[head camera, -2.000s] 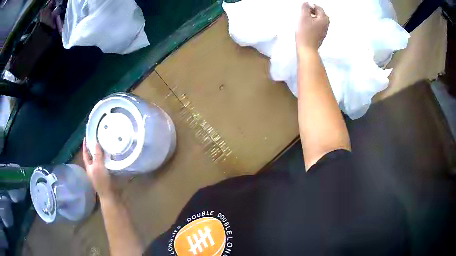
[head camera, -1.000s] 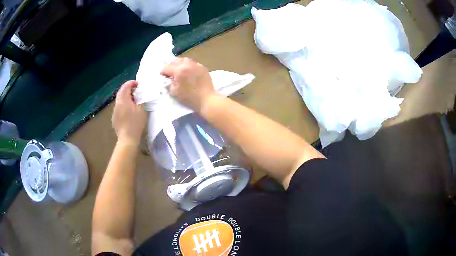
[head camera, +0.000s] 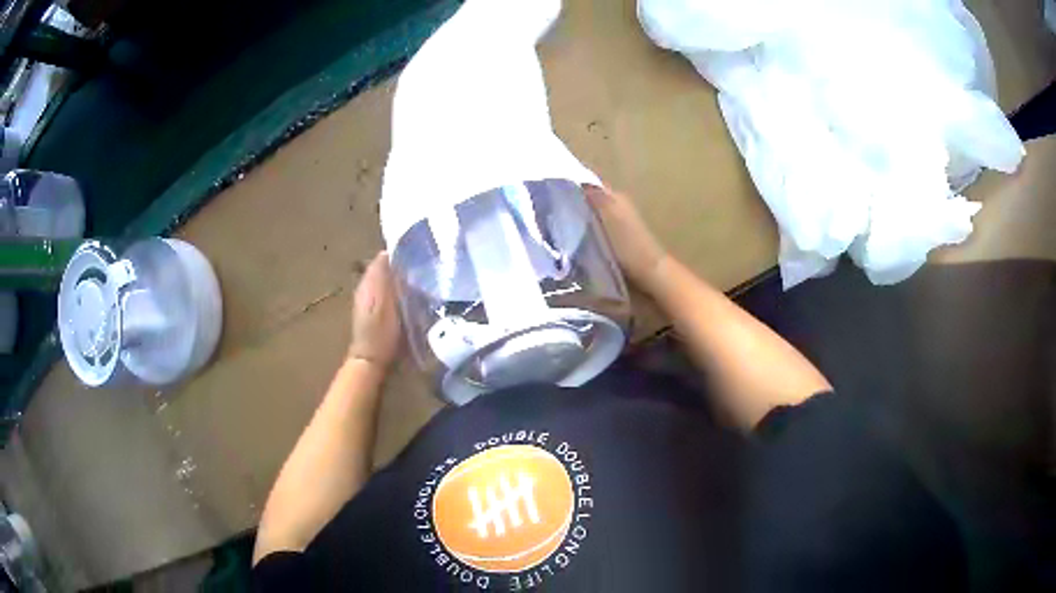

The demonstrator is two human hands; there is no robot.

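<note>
A clear plastic unit (head camera: 510, 272) lies on the bench in front of me, its white end cap (head camera: 533, 357) towards my body and a white upright column visible through its wall. A thin white bag (head camera: 469, 116) covers the far end of the unit and extends away from me. My left hand (head camera: 376, 313) is on the left side of the unit at the bag's edge. My right hand (head camera: 627, 238) is on the right side at the bag's edge; its fingertips are partly hidden by the bag and unit.
A second clear-and-white unit (head camera: 174, 310) lies on the cardboard sheet (head camera: 278, 266) at the left. Another unit (head camera: 44, 205) is beside the green guide bar (head camera: 33, 264). A crumpled white bag stack (head camera: 834, 127) is at the right. The dark green conveyor belt (head camera: 174, 104) runs beyond the bench edge.
The bag has opened out and now covers the far end of the unit. My hands have moved from gathering the bag to either side of the unit.
</note>
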